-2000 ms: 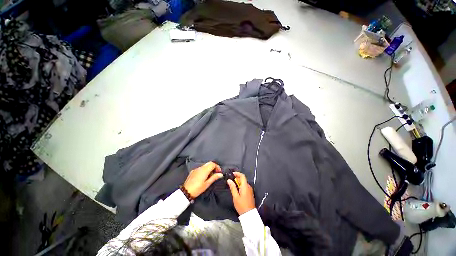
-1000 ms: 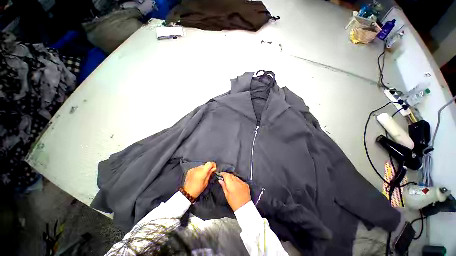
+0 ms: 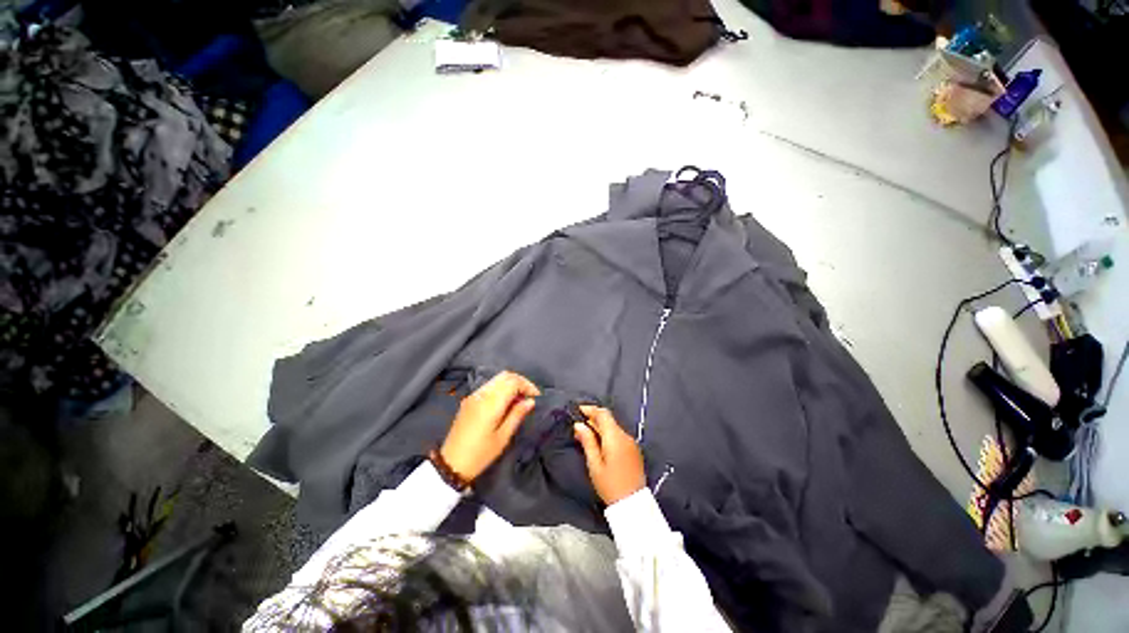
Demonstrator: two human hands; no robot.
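A dark grey zip hooded jacket [image 3: 743,383] lies spread on the white table, its hood and neck end away from me. A black hanger hook [image 3: 700,182] shows at the neck. The pale front zip [image 3: 651,371] runs down the middle. My left hand [image 3: 489,427] pinches the cloth on the left part of the body, near the hem. My right hand [image 3: 609,455] grips a bunched, dark bit of the cloth just beside it. The fingertips partly hide what they hold; whether a small tool is there I cannot tell.
On the right are a black hair dryer [image 3: 1021,406], a white spray bottle [image 3: 1067,529], a power strip [image 3: 1028,278] and looping cords. A brown garment [image 3: 607,27] and a small white box [image 3: 467,55] lie at the far side. Patterned cloth [image 3: 99,186] is piled at the left.
My hands have moved a little apart and the cloth between them is bunched differently. The small dark object seen in my fingers earlier is no longer distinct. The camera view has shifted slightly.
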